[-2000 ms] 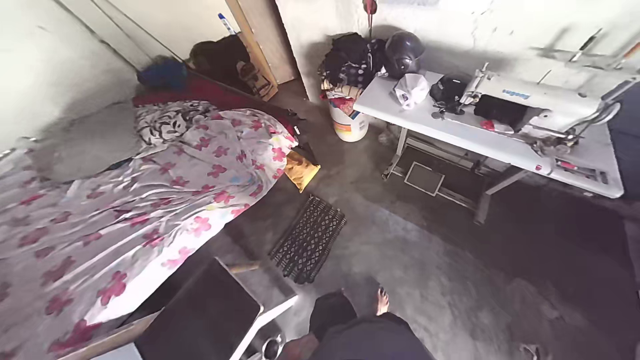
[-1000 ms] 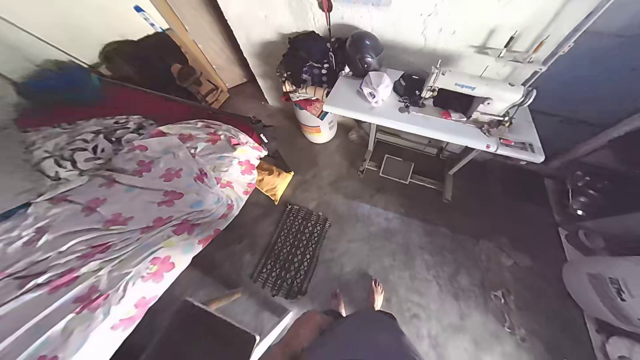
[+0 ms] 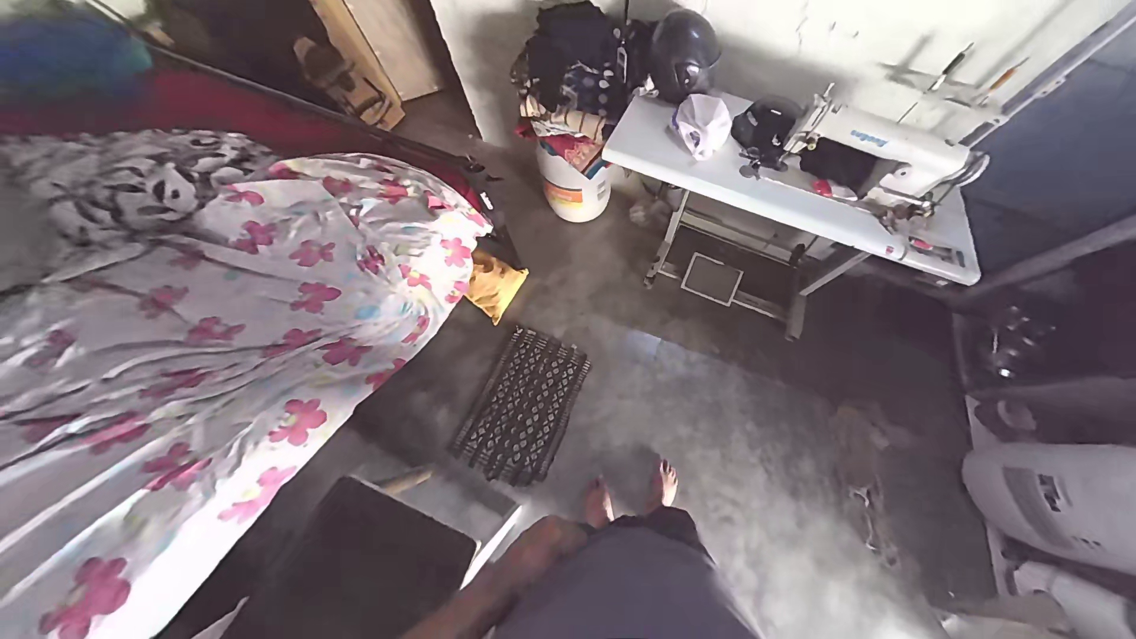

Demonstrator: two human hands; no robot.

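My left forearm comes in from the bottom edge, and my left hand point(image 3: 561, 536) lies against the dark shorts point(image 3: 621, 581) at my lap. Its fingers are not clear enough to show whether they hold anything. To its left is a dark flat-topped seat or box point(image 3: 355, 568) with a pale edge. My right hand is out of view. Two bare feet point(image 3: 666, 484) show on the grey floor beyond the shorts, and a black patterned mat point(image 3: 525, 404) lies ahead and to the left of them.
A bed with a flowered sheet point(image 3: 302, 337) fills the left. A yellow packet point(image 3: 497, 284) lies beside it. Ahead stand a white bucket of cloths point(image 3: 575, 195) and a sewing table point(image 3: 745, 177) with a sewing machine point(image 3: 896, 146). A large pale sack point(image 3: 1052, 501) lies at right.
The view has turned to the right, bringing in the pale sack. Both feet show now, while only one was plain two seconds ago. More of my left forearm is visible.
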